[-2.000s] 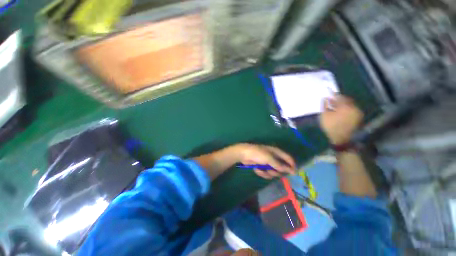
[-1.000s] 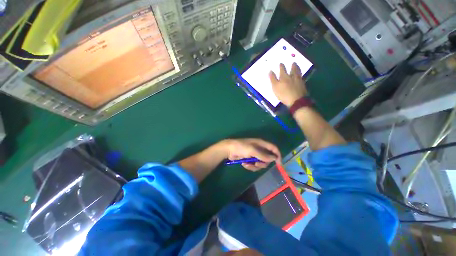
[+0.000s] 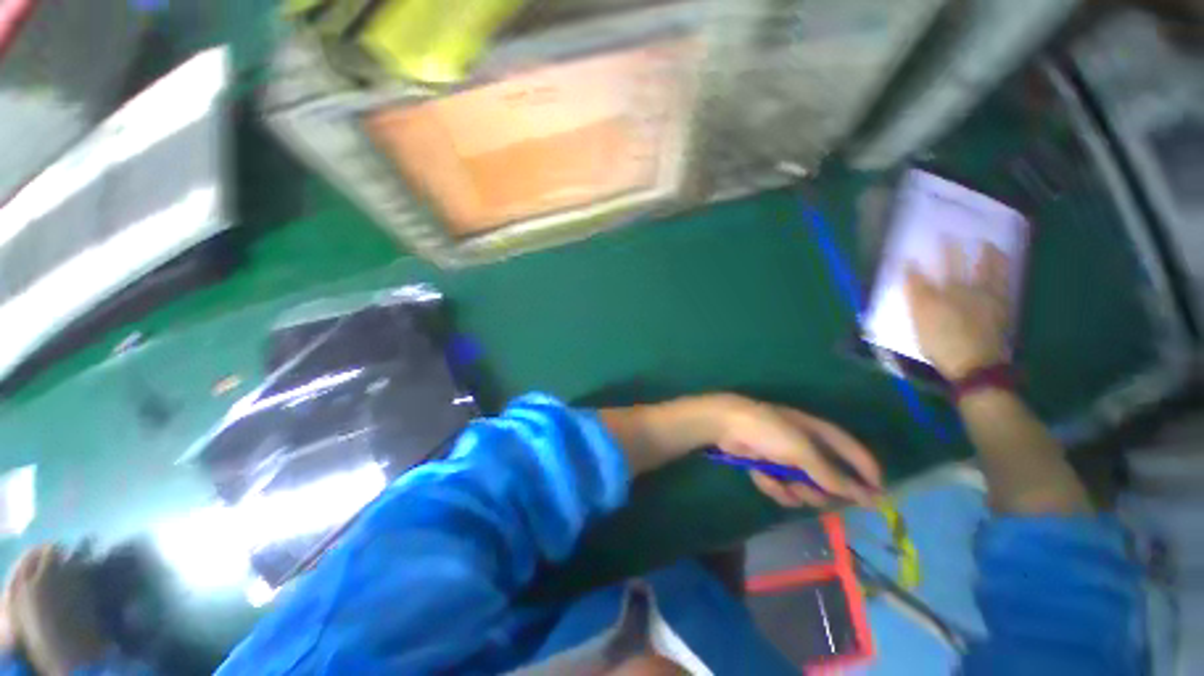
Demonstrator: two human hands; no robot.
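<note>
The tablet point(image 3: 911, 251) lies on the green mat right of the instrument, its screen bright white. My right hand point(image 3: 960, 306) is spread over the lower right part of the screen, fingers apart, holding nothing. My left hand point(image 3: 792, 449) is near the bench's front edge, below and left of the tablet, with a thin dark-blue pen or stylus point(image 3: 763, 465) in it. A bright blue cable point(image 3: 835, 259) runs along the tablet's left side and past its lower corner. The picture is blurred, so the screen content cannot be read.
The big beige-grey instrument point(image 3: 687, 119) with an orange screen stands at the back. Bagged dark tablets point(image 3: 350, 396) lie left. A white ribbed panel point(image 3: 119, 198) is far left. Another person's hand point(image 3: 42, 610) shows at bottom left. A red-framed rack point(image 3: 852, 594) is below the bench edge.
The view has swung, shifting the bench contents rightward in the picture. The tablet now stands more upright in view. My right hand remains over the screen; my left hand still holds the pen.
</note>
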